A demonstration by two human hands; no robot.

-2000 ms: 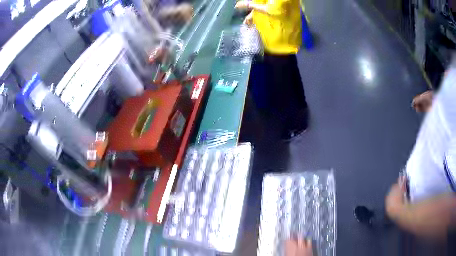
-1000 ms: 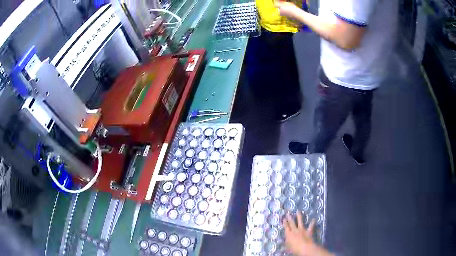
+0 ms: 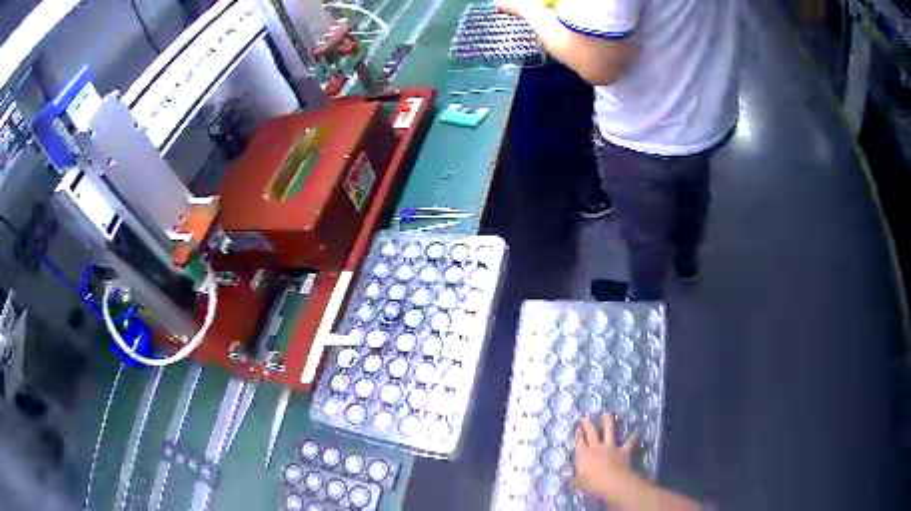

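A clear blister tray (image 3: 574,349) with rows of round pockets that look empty is at the lower right, beside the bench. My right hand (image 3: 604,454) lies over its lower right part with the fingers spread; whether it presses on the tray cannot be told. My left hand is not in view. Another clear blister tray (image 3: 420,339), filled with rows of round speaker drivers, lies on the bench edge left of it. A smaller dark tray (image 3: 335,479) with rows of drivers shows below, cut off by the bottom edge.
The red-brown bench machine (image 3: 310,190) stands left of the full tray. Tweezers (image 3: 435,214) and a green label (image 3: 463,115) lie on the green mat. Another tray (image 3: 494,38) is farther back. A person in a white shirt (image 3: 664,85) stands in the aisle, beyond the near tray.
The person in white, at the far right two seconds ago, is now standing at the bench side, hiding most of the yellow-shirted person. My right hand remains over the empty tray. The view has shifted slightly.
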